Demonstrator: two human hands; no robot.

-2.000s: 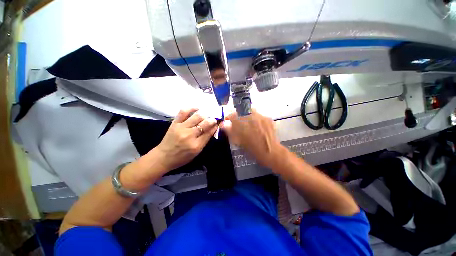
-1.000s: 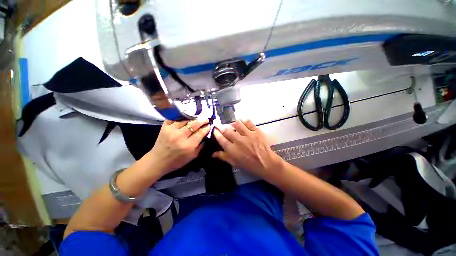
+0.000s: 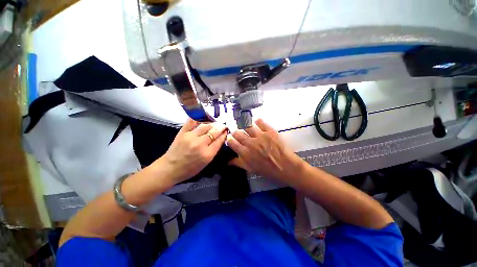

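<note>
The garment piece [image 3: 99,141], light grey with black sections, is heaped left of the needle area. Its black fabric panel [image 3: 157,143] runs under my hands and hangs over the table's front edge. My left hand [image 3: 194,146], with a ring and a bracelet, pinches the fabric just in front of the needle area. My right hand [image 3: 264,151] lies beside it, fingers bent, its fingertips at the same fabric edge. The fingertips of both hands nearly meet. The presser foot and needle are mostly hidden by the guard and bright glare.
The white sewing machine [image 3: 334,36] spans the top, with its tension dial [image 3: 251,98] above my right hand. Dark green scissors [image 3: 341,112] lie right of the needle. A bundle of pieces [image 3: 429,208] is at the lower right. A brown board [image 3: 15,156] is at the left.
The camera view has shifted. My right hand, raised close to the needle two seconds ago, now lies flatter on the fabric. Less of the black panel shows in front of my hands.
</note>
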